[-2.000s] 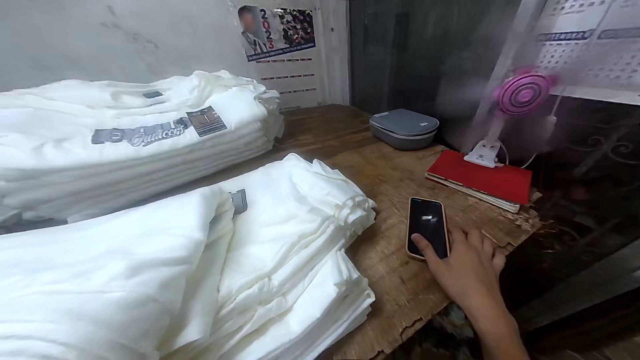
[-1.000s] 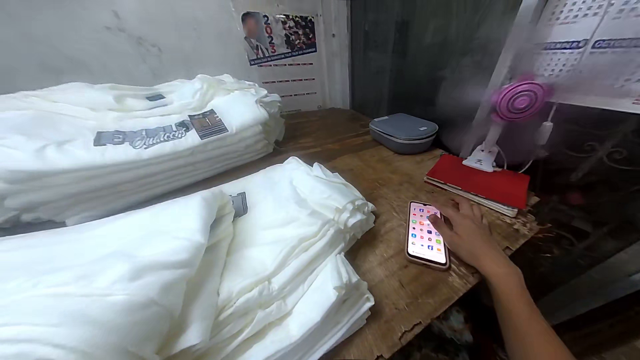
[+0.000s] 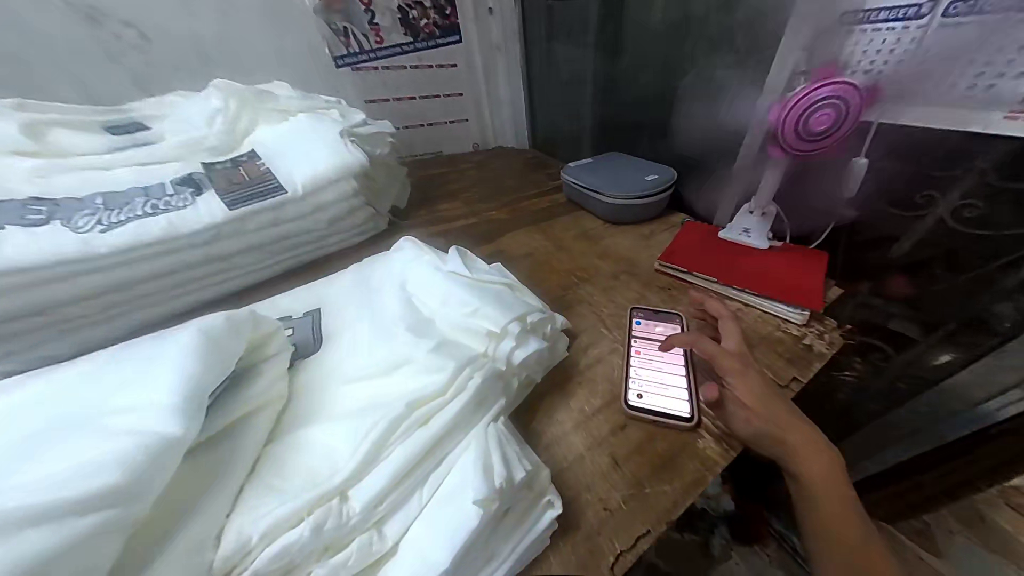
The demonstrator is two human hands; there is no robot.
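A smartphone (image 3: 658, 376) in a pale case lies face up on the wooden table (image 3: 596, 448), its screen lit with a list. My right hand (image 3: 732, 372) is over the phone's right side, holding nothing, fingers apart, with one fingertip at the screen. My left hand is out of view. Left of the phone lies a stack of folded white shirts (image 3: 416, 344), a grey print partly showing. Behind it, at the far left, a taller stack of white shirts (image 3: 304, 168) bears grey lettering and a dark printed patch.
A grey lidded case (image 3: 620, 188) sits at the back of the table. A pink and white clip fan (image 3: 820, 116) is clamped on a red-covered book (image 3: 744, 264) at the right. The table's broken edge runs beneath my right forearm. Calendars hang on the walls.
The phone's screen was dark, then lit with app icons, and now displays a list. My right hand has gone from resting at the phone's lower right to having a finger over its screen.
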